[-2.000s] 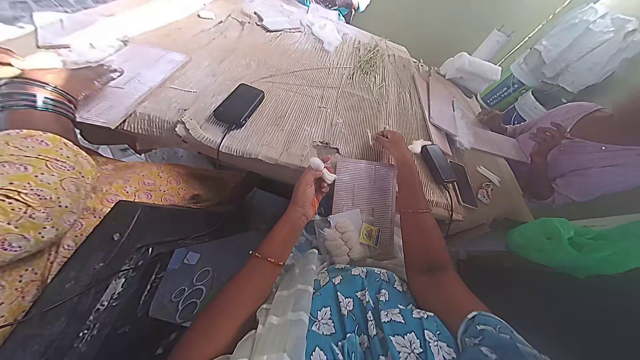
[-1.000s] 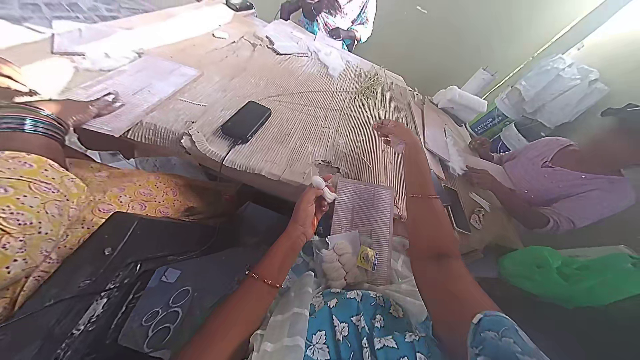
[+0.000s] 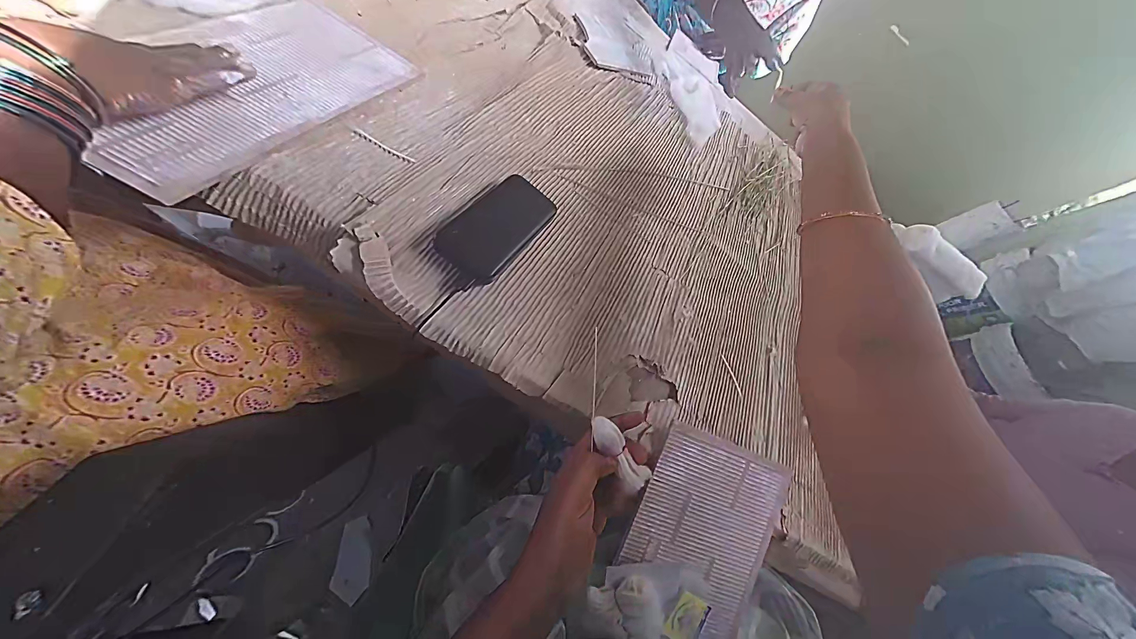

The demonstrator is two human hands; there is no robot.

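Note:
My left hand holds a white cotton wick with a rounded end at the table's near edge, and a thin stick or strand stands up beside it. Right of that hand lies a ribbed clear plastic board, partly over the table edge. Below it is a clear packet of white cotton pieces with a yellow label. My right arm reaches far across the table, and my right hand is at the far edge, its fingers drawn together by a small pale thing that is too blurred to name.
A black phone with a cable lies on the ribbed cardboard covering the table. Dry grass-like sticks lie beyond. Another person's hand rests on a ribbed board at left. A co-worker's hand is at the far edge.
My right hand has moved from beside the board on the table to the far edge. My left hand still holds the white cotton. The view has shifted.

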